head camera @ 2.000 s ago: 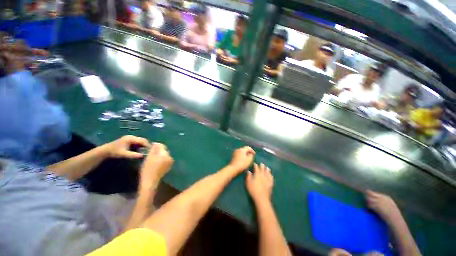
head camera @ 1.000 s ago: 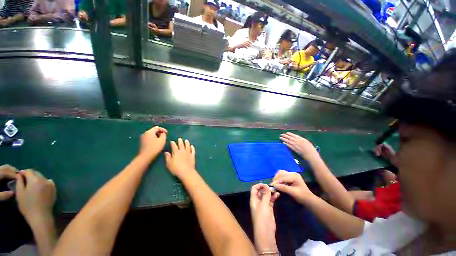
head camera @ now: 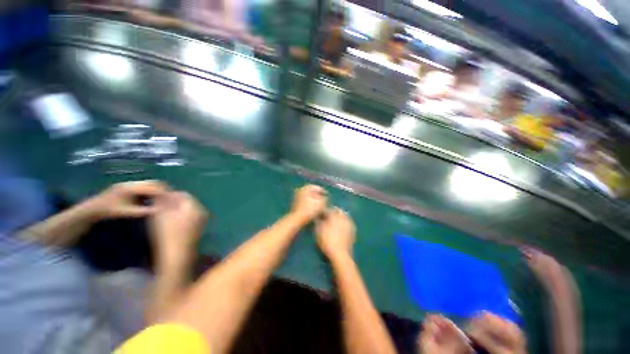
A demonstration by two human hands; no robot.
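Note:
The frame is blurred by motion. My left hand [head camera: 311, 202] is over the green bench ledge [head camera: 242, 200] in the middle of the view, its fingers curled. My right hand [head camera: 336, 232] is just right of it and nearer to me, fingers bent, its tips close to my left hand. I see no part in either hand, but blur and the fingers hide what may be between them. A pile of silvery parts [head camera: 128, 148] lies on the ledge at the left.
A white box or card [head camera: 61, 114] lies beyond the pile. A neighbour's hands [head camera: 155, 200] are at left. A blue mat [head camera: 452, 280] and another person's hands [head camera: 470, 335] are at right. A green post [head camera: 280, 97] stands by the glossy belt [head camera: 228, 86]. People sit across it.
The view swung right and then back left, bringing the parts pile into view again. My right hand was flat with fingers spread; its fingers are now bent and closer to my left hand.

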